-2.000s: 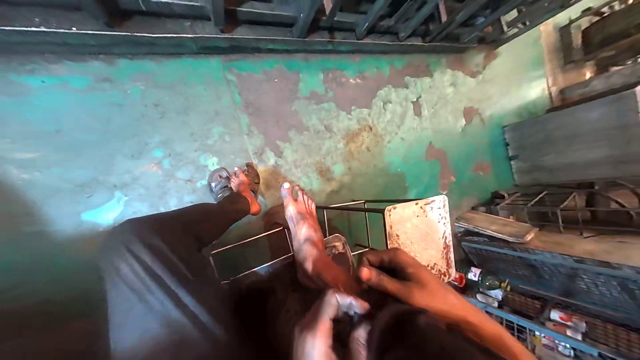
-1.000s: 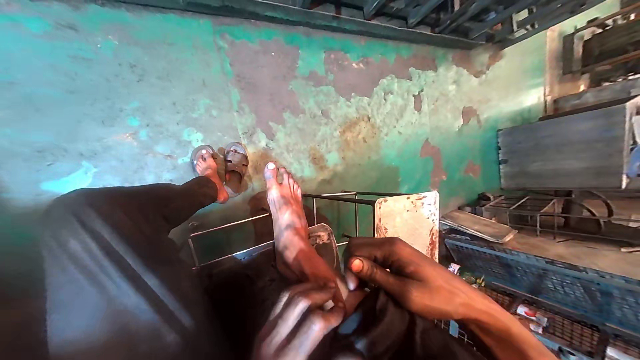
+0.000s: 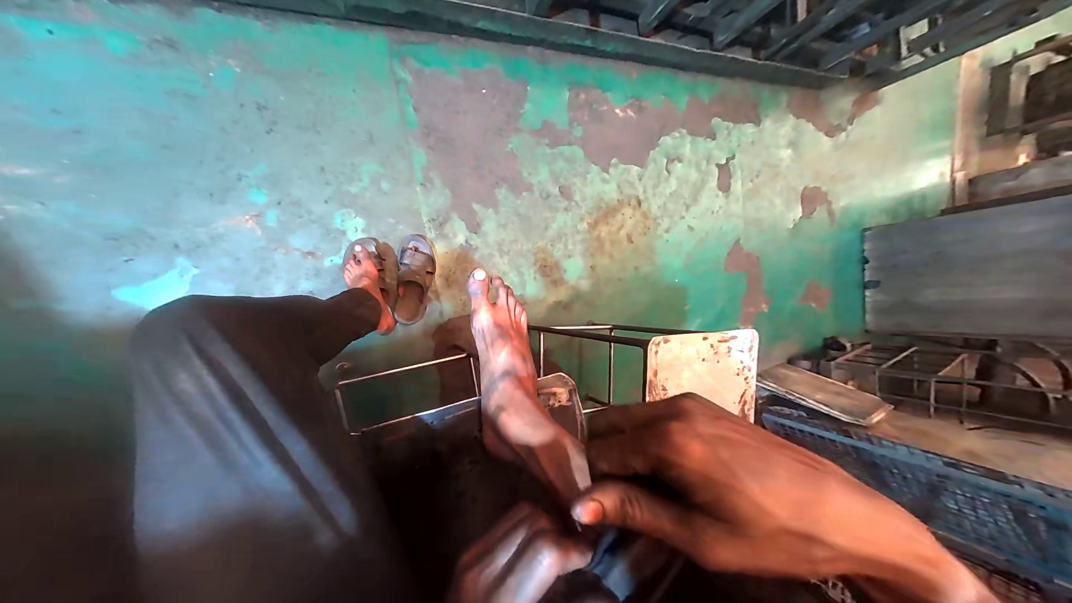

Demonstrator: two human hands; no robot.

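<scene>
A bare foot (image 3: 502, 352) is raised, toes pointing up in the picture, above a low metal-framed stool. My right hand (image 3: 712, 477) reaches in from the right; its thumb tip lies at the ankle and its other fingers are hidden behind the lower leg. Lower down, my left hand (image 3: 519, 557) is blurred and curled beside the same leg. Dark trouser cloth (image 3: 620, 569) shows between the hands; the grip on it is unclear. The other foot (image 3: 364, 280) rests on a sandal (image 3: 383, 272), and a second sandal (image 3: 412, 280) lies beside it, unworn.
A metal frame with a rust-spotted pale panel (image 3: 703, 368) stands right of the raised foot. Farther right are a blue plastic crate (image 3: 904, 477), a flat board (image 3: 825, 394) and a grey panel (image 3: 963, 268). The floor (image 3: 544, 193) has peeling green paint. Dark slatted metalwork (image 3: 712, 25) runs along the top.
Since the oldest frame, the foot on the left has shifted and both sandals now show clearly. My right hand is spread farther around the lower leg than one second ago.
</scene>
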